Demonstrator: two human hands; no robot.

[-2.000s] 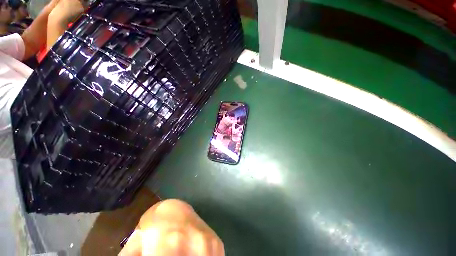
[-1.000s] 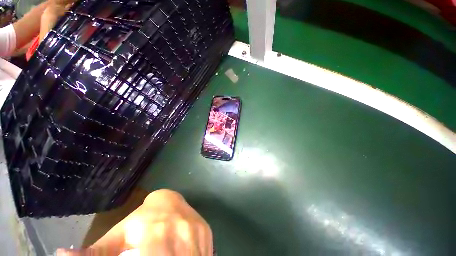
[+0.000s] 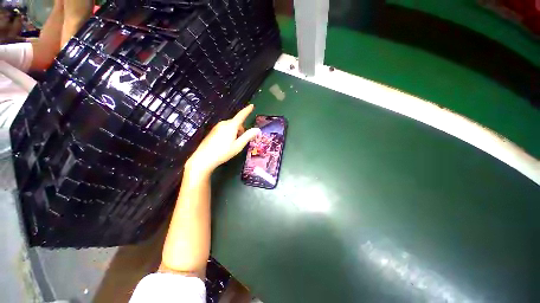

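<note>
A smartphone point(image 3: 269, 157) with a lit, colourful picture lies face up on the dark green worktop point(image 3: 367, 177), beside the black crate. My left hand point(image 3: 228, 139) reaches over the worktop to the phone's upper left side. Its index finger points up past the phone's top left corner, and its thumb tip lies over the left edge of the screen. The other fingers are curled or hidden. The hand holds nothing. Whether the thumb touches the glass I cannot tell. My right hand is not in view.
A large glossy black lattice crate point(image 3: 130, 118) fills the left side. A pale edge strip point(image 3: 408, 109) with an upright post point(image 3: 312, 38) borders the worktop, with a green surface beyond. Another person's arm and white sleeve point(image 3: 15, 56) show at upper left.
My left hand has moved up from the bottom of the picture to the phone, with thumb and index finger now spread. The phone stays in the same place on the worktop.
</note>
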